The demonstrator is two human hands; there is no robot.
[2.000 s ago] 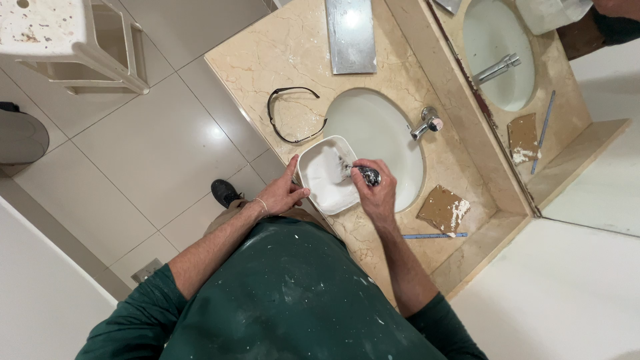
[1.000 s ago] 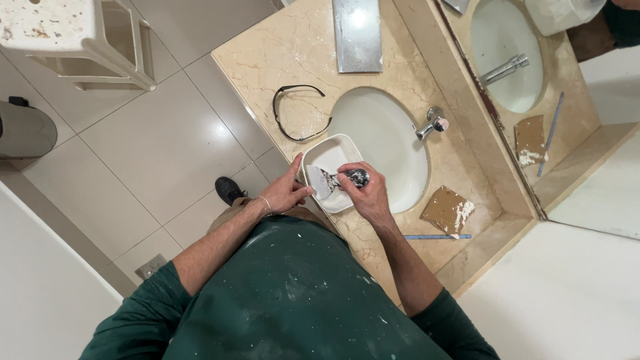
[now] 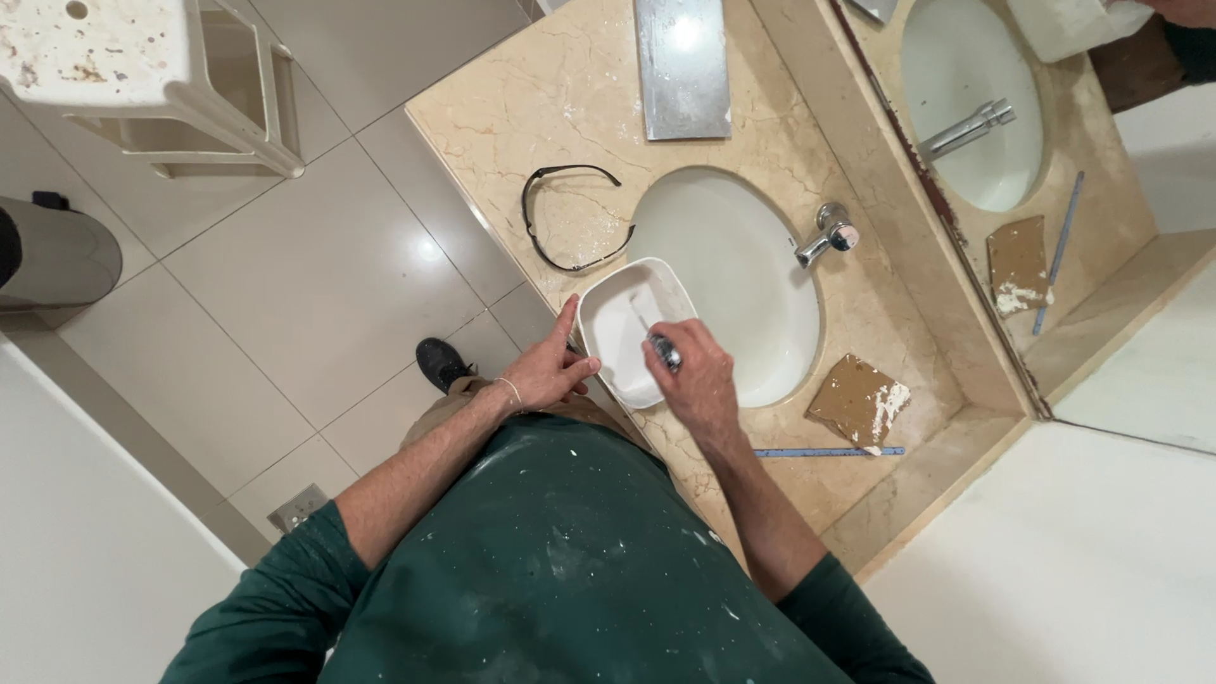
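Observation:
My left hand point(image 3: 556, 366) grips the near-left rim of a white plastic tub point(image 3: 613, 323), fingers outside and thumb over the edge. White material lies in the tub. In my right hand point(image 3: 698, 375) is the dark, white-spotted handle of a putty knife point(image 3: 664, 351); its blade points down into the tub and is hard to make out. The tub sits at the counter's front edge, partly over the left side of the sink basin point(image 3: 736, 285). Safety glasses point(image 3: 532, 218) lie just beyond it on the marble counter.
A metal plate point(image 3: 684, 71) lies at the counter's far end. Right of the basin are a chrome faucet point(image 3: 828, 235), a brown square point(image 3: 858, 403) smeared white and a blue strip point(image 3: 826, 452). A mirror borders the counter. A white stool point(image 3: 228, 95) and a bin point(image 3: 66, 252) stand left.
The putty knife's broad blade showed above the tub's near side one second ago; now it is turned and lower inside the tub. My left hand stays on the tub.

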